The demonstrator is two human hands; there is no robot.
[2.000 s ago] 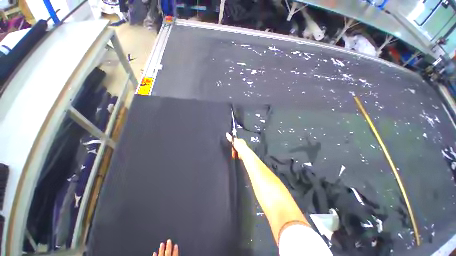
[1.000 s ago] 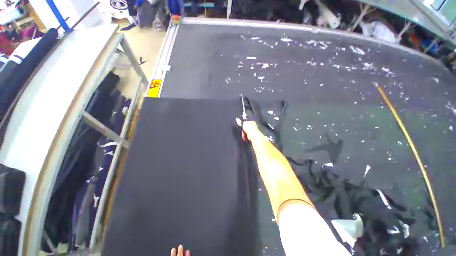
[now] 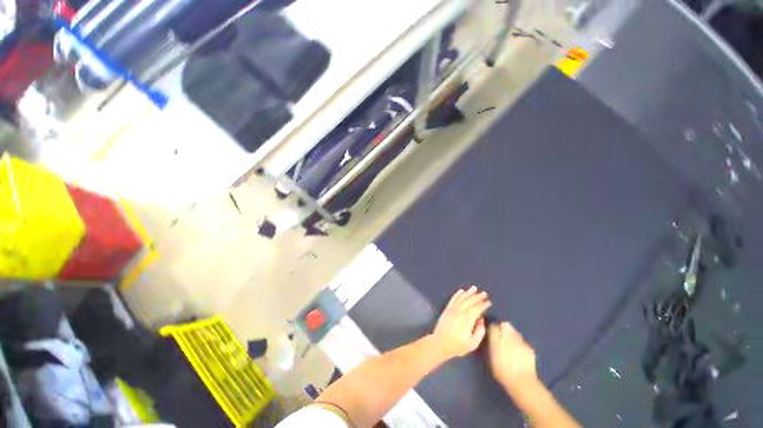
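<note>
The dark fabric lay is a large flat black-grey sheet on the cutter bed. My left hand is at its near edge, fingers bent over the cloth. My right hand is close beside it, closed on the same edge, with a small dark fold between the hands. The fingertips of my right hand are partly hidden. No scissors show in either hand. A tangle of dark waste strips lies to the right, with a thin pale object at its upper end that I cannot make out.
A grey panel with a red button is at the bed's near left corner. A yellow crate and scraps are on the floor. A white side table holds folded dark cloth. Yellow and red boxes stand at far left.
The view has swung left and down. My right hand has left the cut line with the scissors and is now at the near edge beside my left hand, which has come fully into view.
</note>
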